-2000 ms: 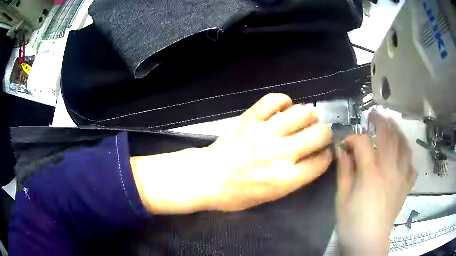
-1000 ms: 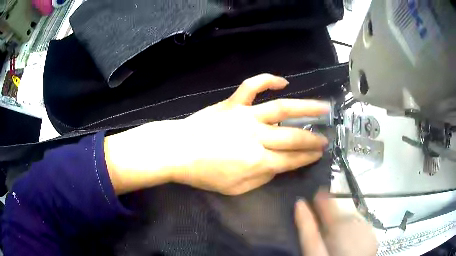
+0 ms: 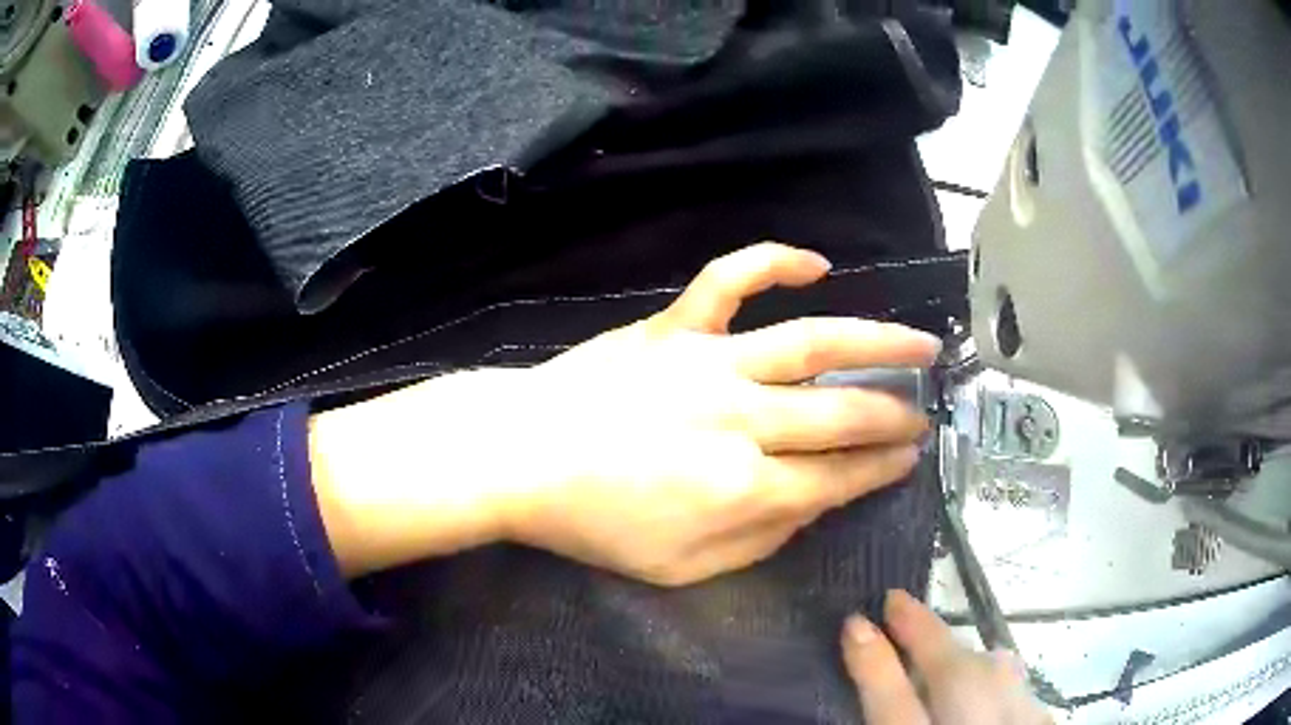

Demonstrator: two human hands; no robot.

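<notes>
A large black denim panel (image 3: 835, 567) lies under my hands, its right edge at the presser foot (image 3: 946, 390) of the sewing machine (image 3: 1090, 213). My left hand (image 3: 680, 439) lies on the cloth with its fingers apart, fingertips just left of the foot. My right hand (image 3: 949, 673), cut off by the bottom edge, has its fingertips on the cloth near its right edge; its thumb is not visible. A narrow dark strip (image 3: 977, 574) runs from the foot towards the front edge. The needle point cannot be made out.
Black cloth with pale topstitching (image 3: 595, 300) lies behind my left hand, with a grey twill piece (image 3: 382, 142) folded over it. A metal needle plate (image 3: 1019, 425) is right of the foot. Pink (image 3: 99, 43) and white-blue (image 3: 159, 46) thread cones stand far left.
My right hand has left the needle area and moved down to the front of the cloth. My left hand has shifted slightly left. The needle plate and dark strip are now uncovered.
</notes>
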